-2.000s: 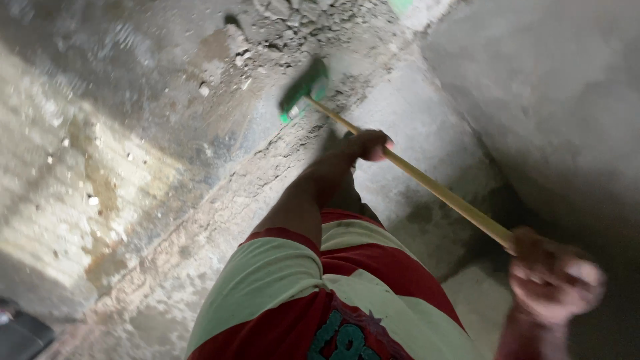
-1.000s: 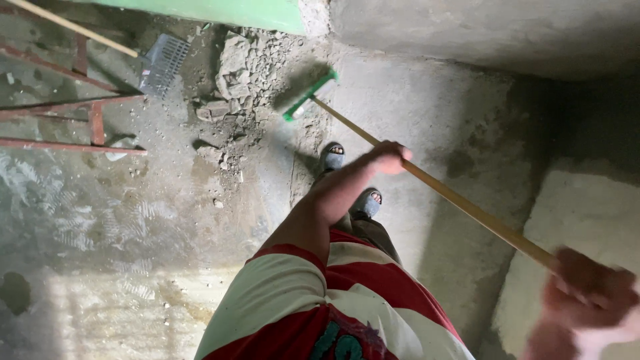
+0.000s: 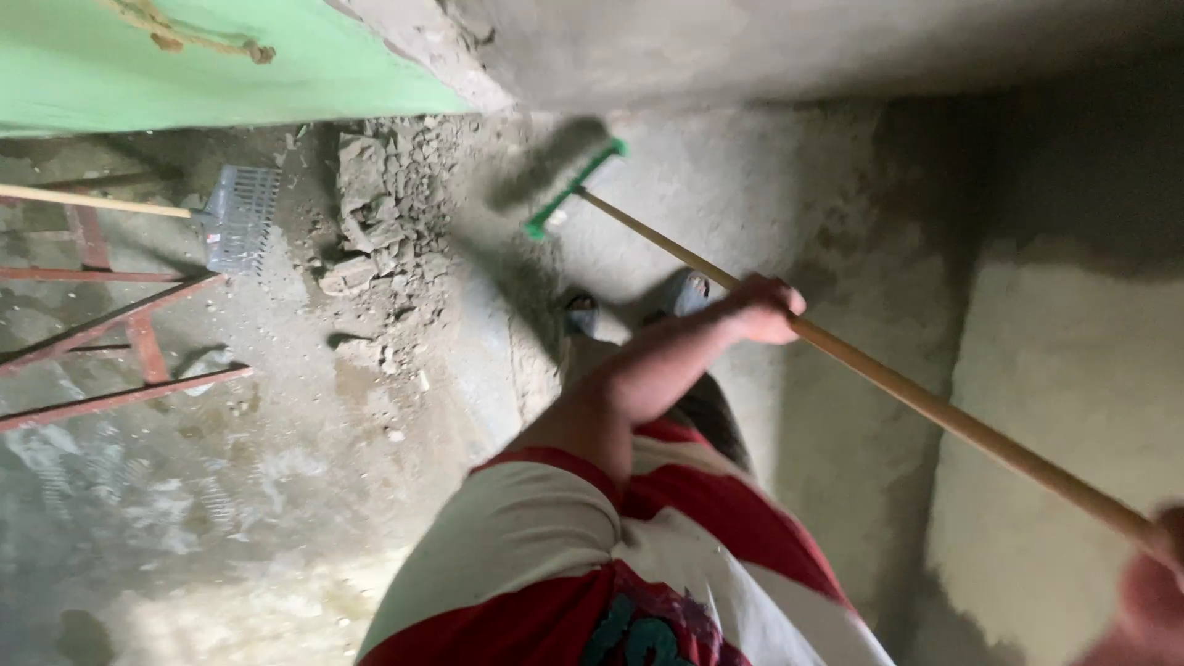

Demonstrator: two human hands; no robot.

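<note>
My left hand (image 3: 766, 309) is closed around the middle of the wooden handle of a push broom. Blurred at the lower right edge, my right hand (image 3: 1156, 583) grips the upper end of that handle and is partly cut off by the frame. The broom's green head (image 3: 575, 189) is tilted at the upper middle, its dark bristles blurred and turned toward the rubble. Left of the bristles lies a heap of broken concrete and dust (image 3: 393, 199) on the concrete floor. My sandalled feet show just below the broom head.
A grey plastic rake (image 3: 242, 220) with a wooden handle lies at the left, near a reddish metal frame (image 3: 143, 344). A green wall panel (image 3: 213, 74) with a rope stands at the upper left. Bare grey walls (image 3: 786, 46) bound the top and right.
The view has shifted, bringing in more of the green panel. Both hands stay on the handle, and the broom head is farther from the rubble heap than a second ago.
</note>
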